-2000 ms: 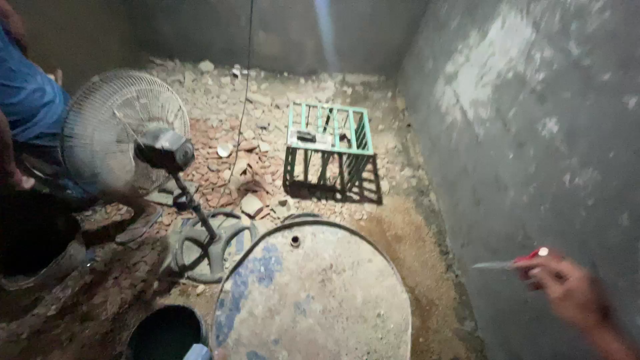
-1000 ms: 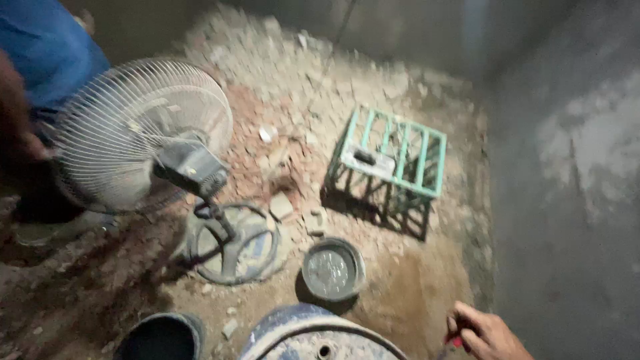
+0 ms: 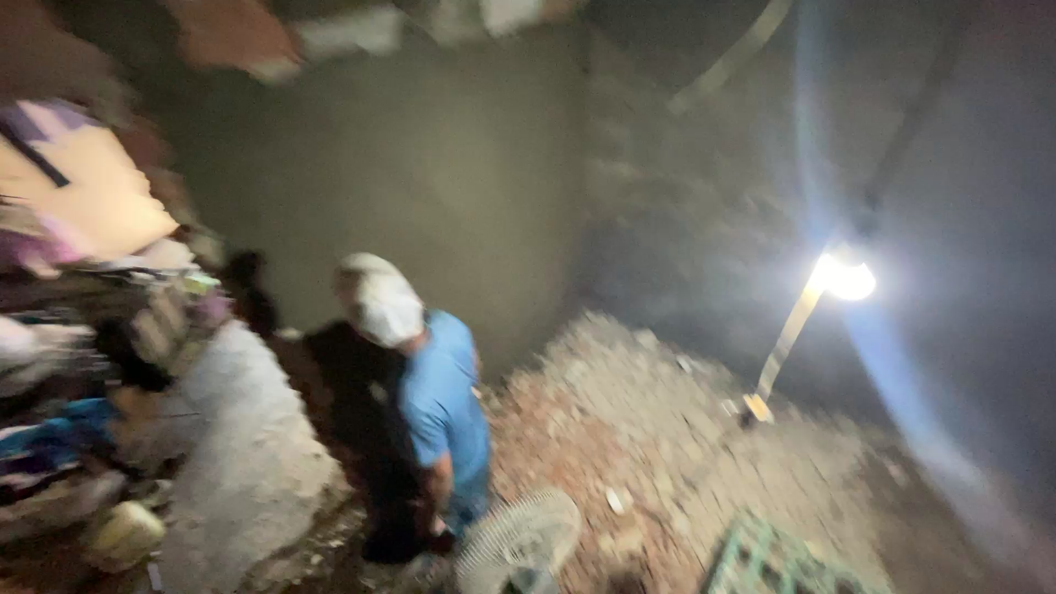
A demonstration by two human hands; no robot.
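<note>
Neither my left hand nor my right hand shows in the view of now, which is blurred. At the bottom centre is the wire-caged head of a fan [image 3: 520,540], beside a co-worker in a blue shirt [image 3: 450,396] and a white head covering. The top of a green metal frame [image 3: 784,557] shows at the bottom right edge. Whatever my hands hold or touch lies out of view.
A bright lamp [image 3: 848,274] glows before the grey wall [image 3: 429,165]. Broken rubble [image 3: 627,437] covers the floor below it. At left a pale rough slab or mound [image 3: 247,462] stands beside heaped cloths and a yellowish container [image 3: 126,536].
The view has swung up and left. My right hand, seen earlier with a red-handled tool, has left the view, as have the drum and buckets. The co-worker's upper body and the lamp now show.
</note>
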